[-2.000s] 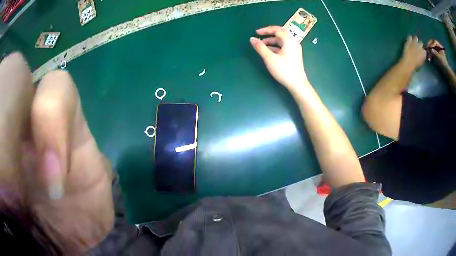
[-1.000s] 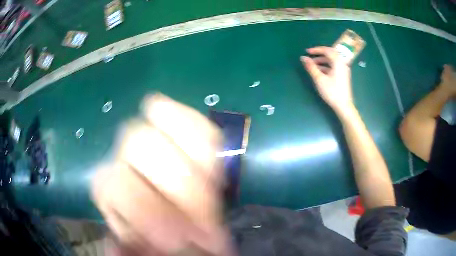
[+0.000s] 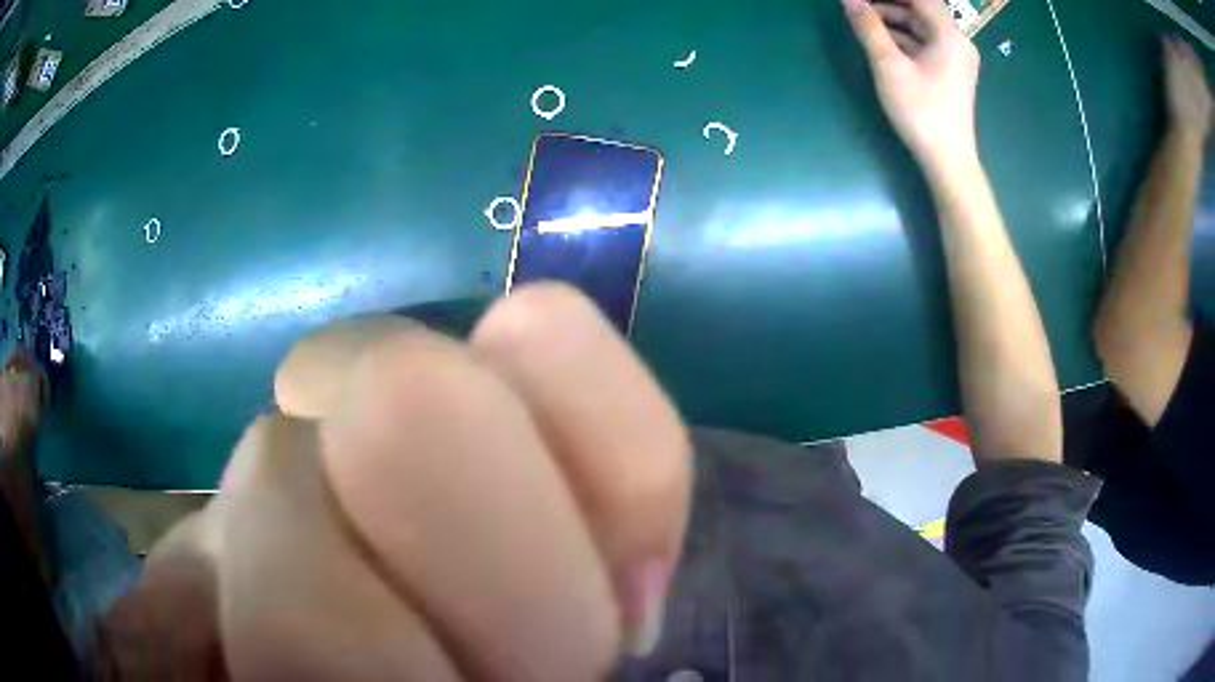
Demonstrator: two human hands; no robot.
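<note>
My left hand (image 3: 460,493) is very large and close to the camera, its fingers curled. The inside of its grip is hidden, so I cannot tell if it holds anything. My right hand (image 3: 933,80) is at the top right, partly cut off by the frame edge, with thumb and fingers apart and nothing visible between them. A handset housing (image 3: 983,11) shows behind its fingers, also cut off by the top edge. A dark smartphone (image 3: 586,253) lies on the green table (image 3: 800,333), its lower end hidden by my left hand.
White rings (image 3: 548,101) lie around the phone and farther left. Broken ring pieces (image 3: 721,136) lie right of it. Small dark parts (image 3: 47,313) lie at the far left. More housings (image 3: 44,69) lie beyond the pale strip (image 3: 100,67). Other people's arms (image 3: 1149,267) show at both sides.
The view has shifted, so the table things sit higher in the frame. My left hand first moved from the far left toward the centre, and now covers the lower middle. My right hand stays by the housing.
</note>
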